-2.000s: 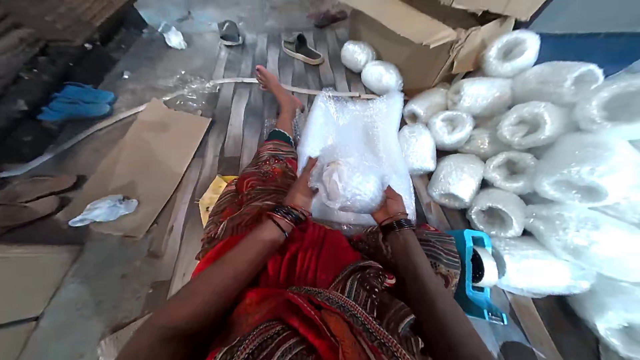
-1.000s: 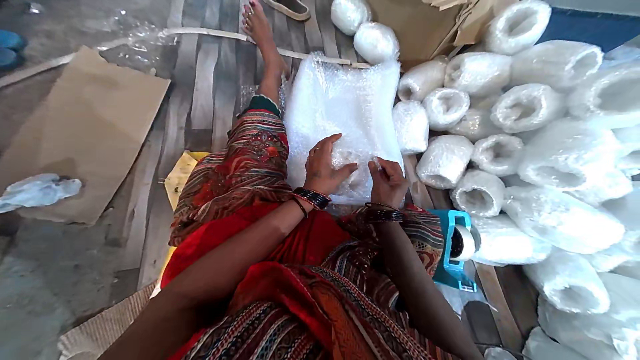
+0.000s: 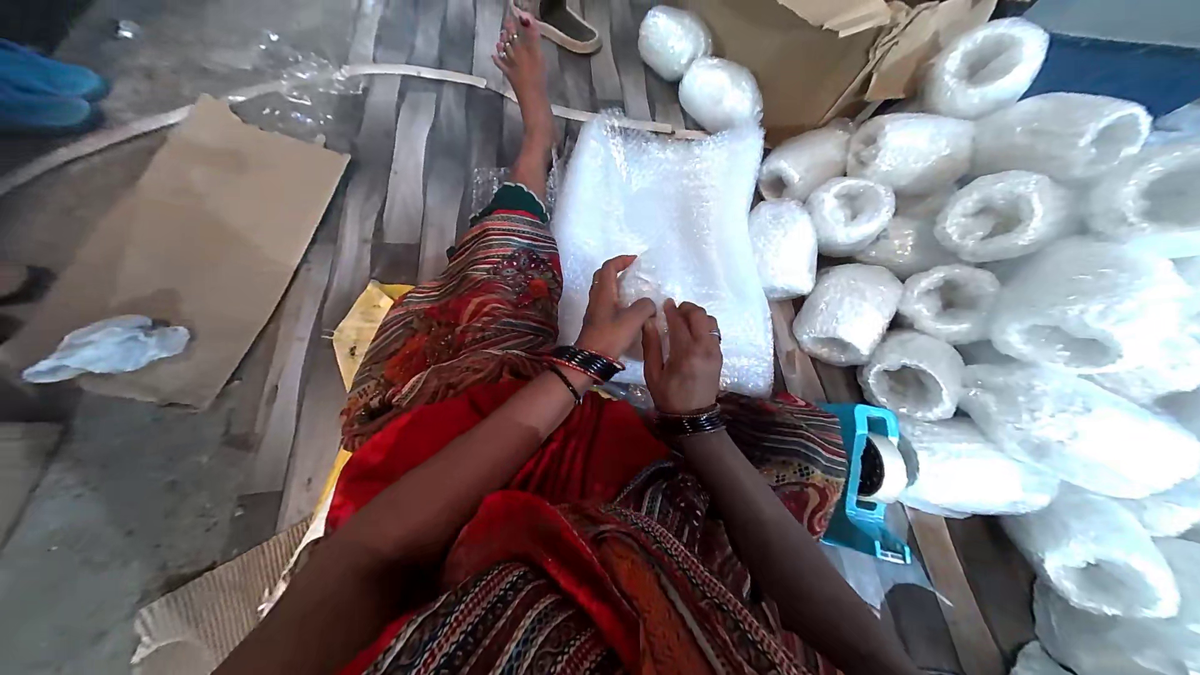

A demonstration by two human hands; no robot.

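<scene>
A stack of bubble wrap sheets [image 3: 675, 206] lies on the floor in front of my lap, beside my outstretched leg. On its near part is a small bubble-wrapped bundle [image 3: 642, 281], mostly covered by my hands. My left hand [image 3: 611, 314] is at the bundle's left side, thumb and forefinger curved round it. My right hand [image 3: 686, 356] is at its near right side, fingers bent and close to my left thumb. Whether either hand pinches the wrap cannot be told. A blue tape dispenser [image 3: 862, 478] with a tape roll [image 3: 886, 469] sits by my right knee.
Many bubble-wrapped hollow rolls [image 3: 1003, 216] are heaped on the right, some close to the sheets. An open cardboard box [image 3: 806, 56] stands behind them. On the left lies a flat cardboard piece [image 3: 187, 253] with a crumpled plastic bag [image 3: 108, 347] on it.
My hands have moved from opposite sides of the wrapped bundle to close together over it. The view has shifted down and nearer.
</scene>
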